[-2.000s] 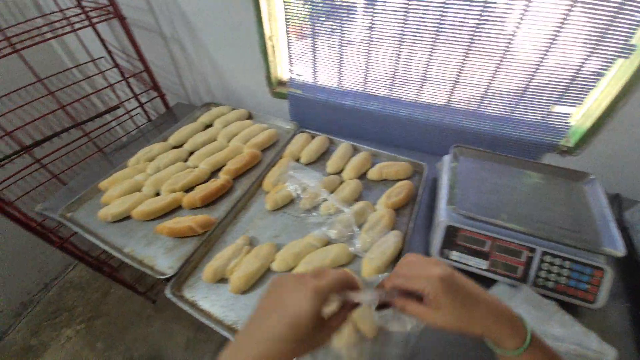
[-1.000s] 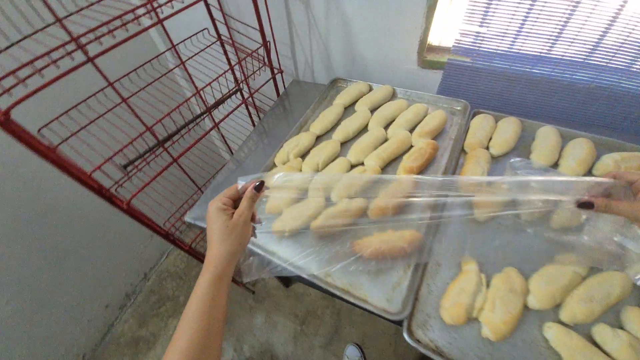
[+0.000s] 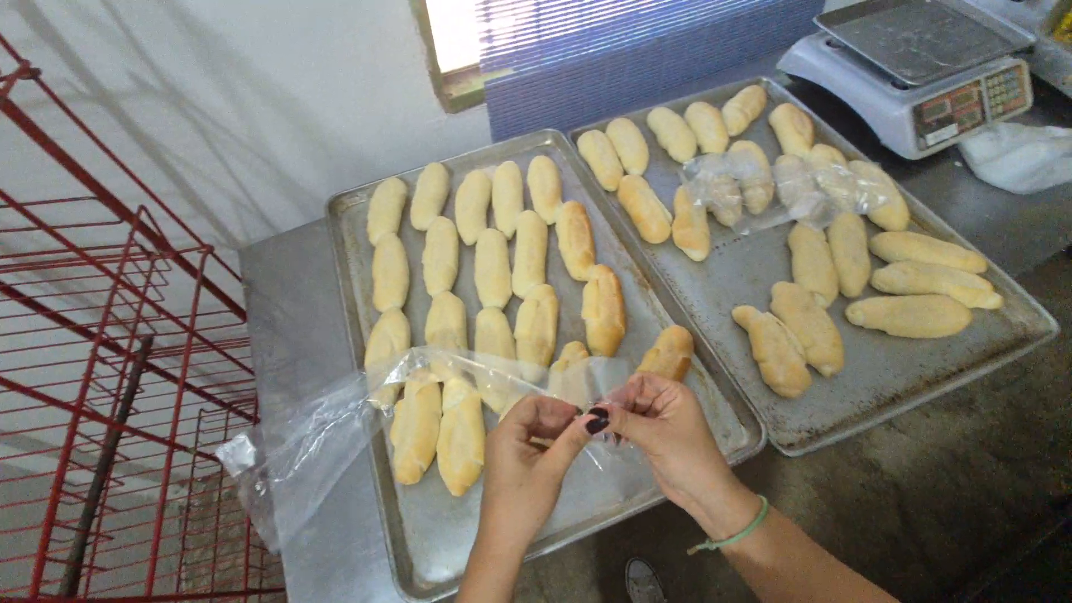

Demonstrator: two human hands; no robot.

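Observation:
Both hands pinch the edge of a clear plastic bag (image 3: 327,419) above the lower part of the left metal baking tray (image 3: 745,435). My left hand (image 3: 536,461) and my right hand (image 3: 670,427) meet at the fingertips, thumbs together. The bag trails left across several bread rolls (image 3: 416,427) and past the tray's edge. A browner roll (image 3: 667,353) lies just behind my right hand. On the right baking tray (image 3: 904,419) are more rolls, and crumpled clear plastic (image 3: 779,188) covers a few of them.
A red wire rack (image 3: 126,335) stands at the left. A digital scale (image 3: 921,75) sits on the metal table (image 3: 293,285) at the back right, with a white plastic bag (image 3: 1017,155) beside it. Behind the trays are a wall and a window with a blue slatted blind (image 3: 636,50).
My hands, wide apart with the plastic stretched between them one second ago, have come together over the left tray. The view has shifted between the trays.

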